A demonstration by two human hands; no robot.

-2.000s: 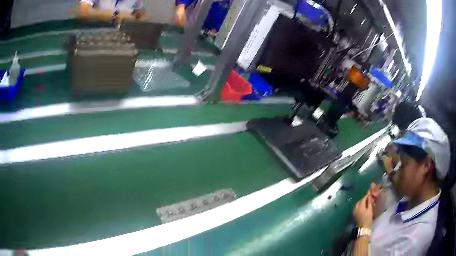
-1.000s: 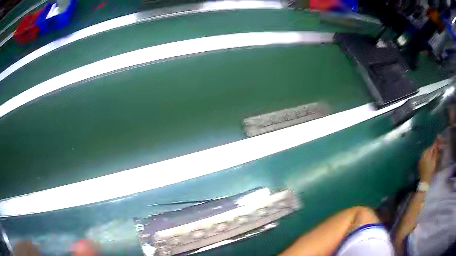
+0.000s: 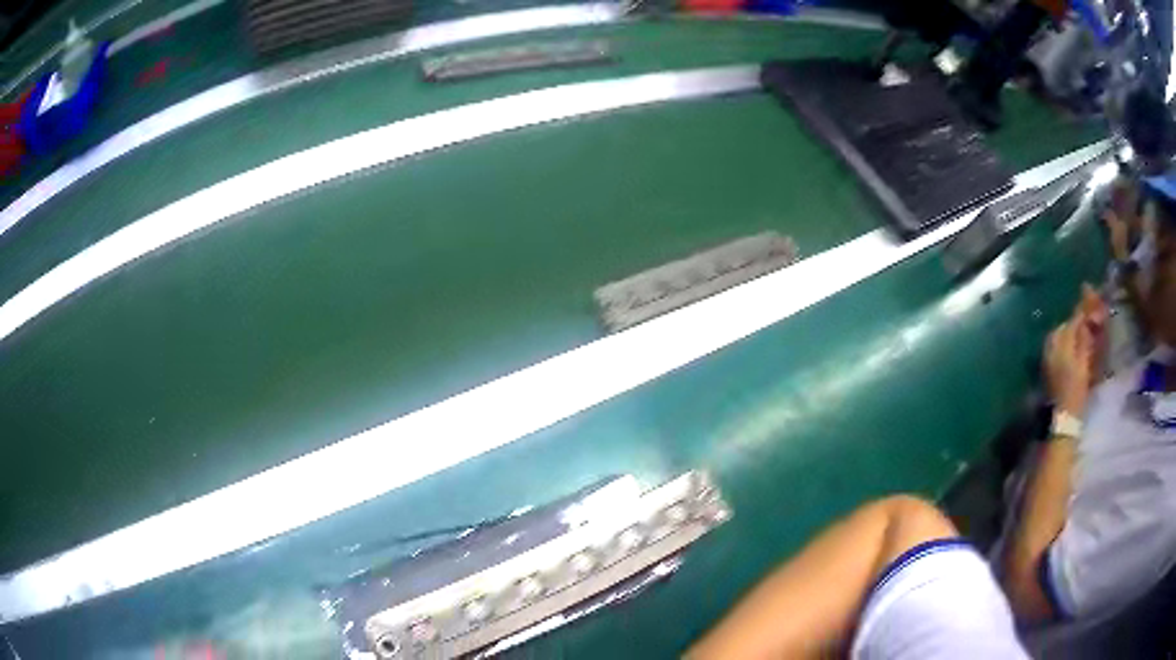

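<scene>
A silver-grey bar with a row of round seats (image 3: 555, 575) lies at a slant on the near green bench surface, at the bottom centre. A dark, shiny flat strip (image 3: 445, 557) shows along its far side, and a thin bright edge shows along its near side. No hand is seen touching the bar. My bare right forearm and bent elbow show at the bottom edge right of the bar, but my right hand is cut off. My left hand is not visible; a faint reddish blur at the bottom left edge is too unclear to name.
A second bar (image 3: 698, 279) lies beyond the near white strip (image 3: 426, 445), and a third (image 3: 516, 59) farther back. A black base plate (image 3: 903, 145) stands right of centre. A blue bin (image 3: 65, 110) is top left. A seated person's hands (image 3: 1078, 346) and arm are at right.
The view has swung down to the near bench since the first frame, bringing in the near bar and my right arm. Since the second frame, the far bar has entered view; the reddish blurs bottom left have faded.
</scene>
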